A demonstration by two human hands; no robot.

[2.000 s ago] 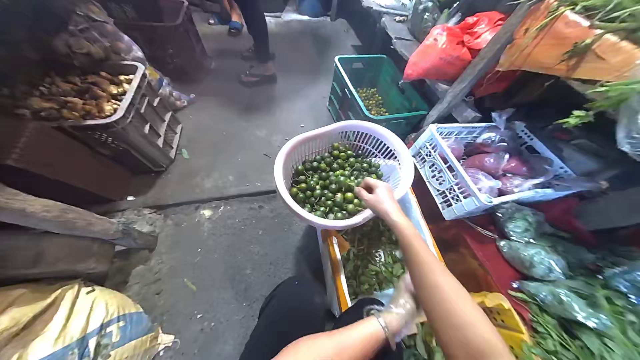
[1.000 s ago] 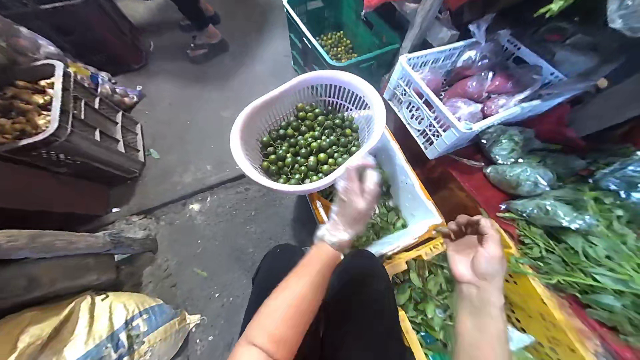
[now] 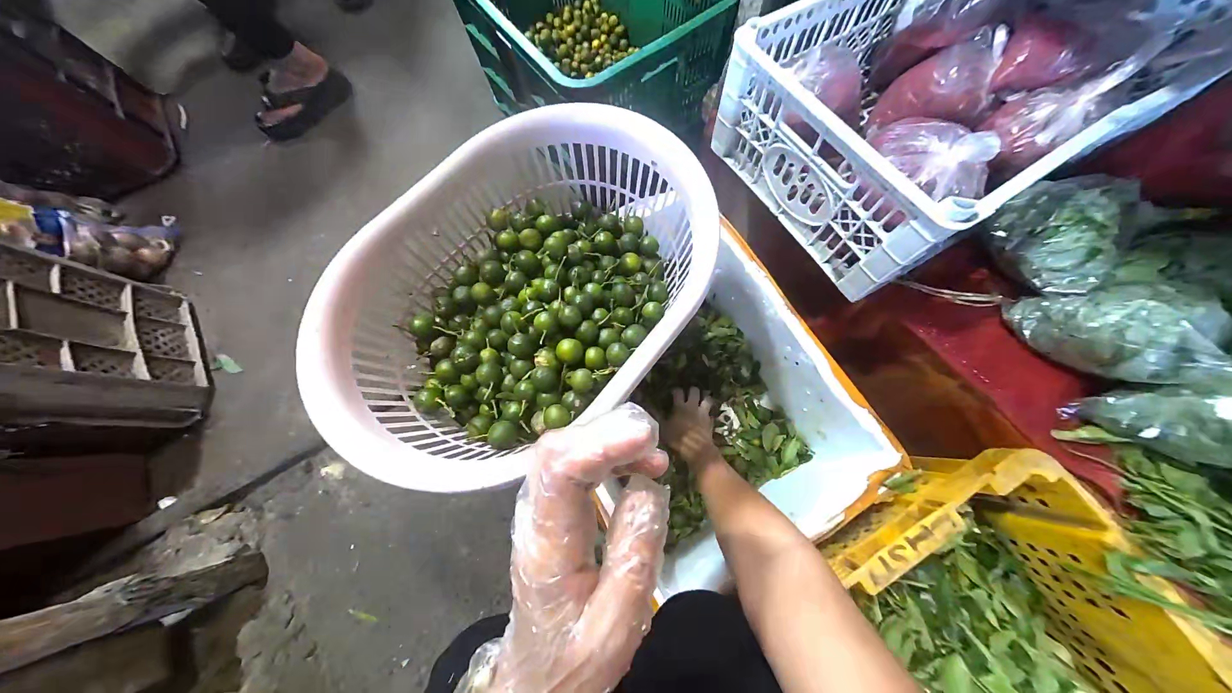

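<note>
My left hand (image 3: 592, 539), in a clear plastic glove, is at the near rim of a pale oval plastic basket (image 3: 337, 385), its fingers curled by the edge. Many small green citrus fruits (image 3: 539, 327) with short stems lie in the basket, which is tilted over a foam box (image 3: 828, 452) with an orange edge. Bare, my right hand (image 3: 691, 423) reaches down into the green leaves (image 3: 760, 433) inside that box, right of the basket. Its fingers are spread on the leaves and partly in shadow; whether they pinch anything is hidden.
A white crate (image 3: 828, 192) of bagged reddish produce and a green crate (image 3: 635, 77) with yellowish fruits stand beyond. At right are a yellow crate (image 3: 1039, 481) of leaves and bagged greens (image 3: 1126, 327). A person's sandalled foot (image 3: 303, 96) and a slatted crate (image 3: 96, 327) are at left.
My right hand has gone from above the yellow crate down into the foam box. My gloved left hand, blurred by the basket's near side a second ago, is now lower at its rim.
</note>
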